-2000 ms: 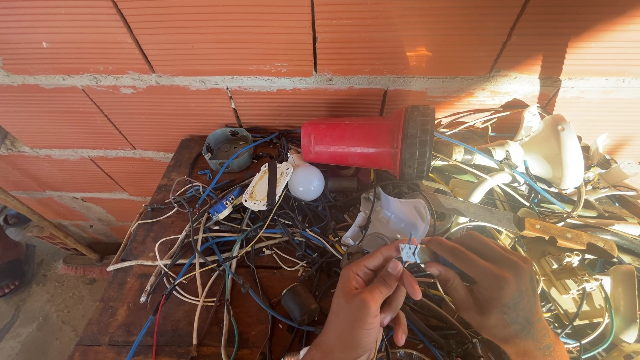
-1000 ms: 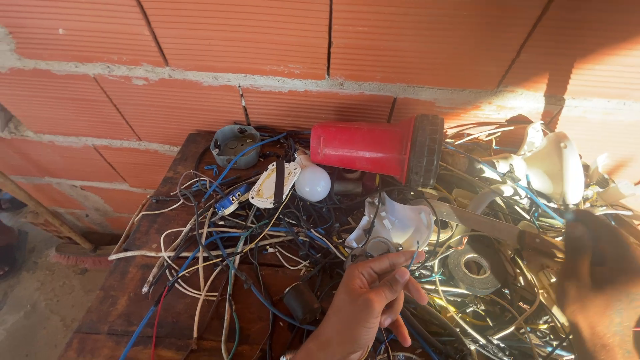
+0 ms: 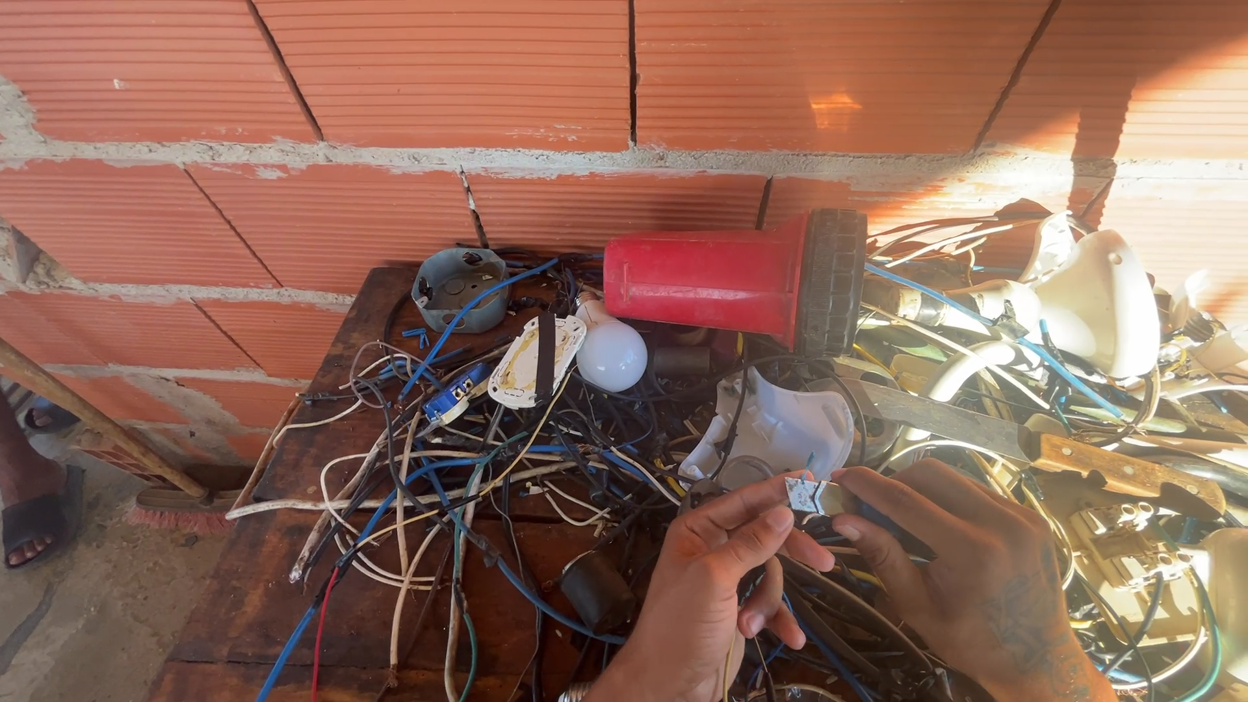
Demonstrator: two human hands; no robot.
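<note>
Between finger and thumb, my left hand (image 3: 726, 565) grips a small white circuit board (image 3: 805, 495) with a short wire sticking up from it. My right hand (image 3: 951, 561) is closed around a dark-handled tool (image 3: 892, 526), whose tip reaches the board's right edge; its kind is not clear. Behind the hands lie a broken white plastic housing (image 3: 780, 424) and a knife (image 3: 951, 419) with a wooden handle. Tangled electrical wires spread beneath and around both hands.
A red flashlight (image 3: 707, 283) lies by the brick wall, near a light bulb (image 3: 611, 356), an oval white plate (image 3: 531, 366) and a grey junction box (image 3: 461, 290). White lamp parts (image 3: 1102, 302) crowd the right. A broom (image 3: 185, 512) and a person's foot (image 3: 34, 526) are at left.
One second ago my right hand was blurred, out to the right and apart from my left hand. Now it is back beside the left, with the dark-handled tool at the board.
</note>
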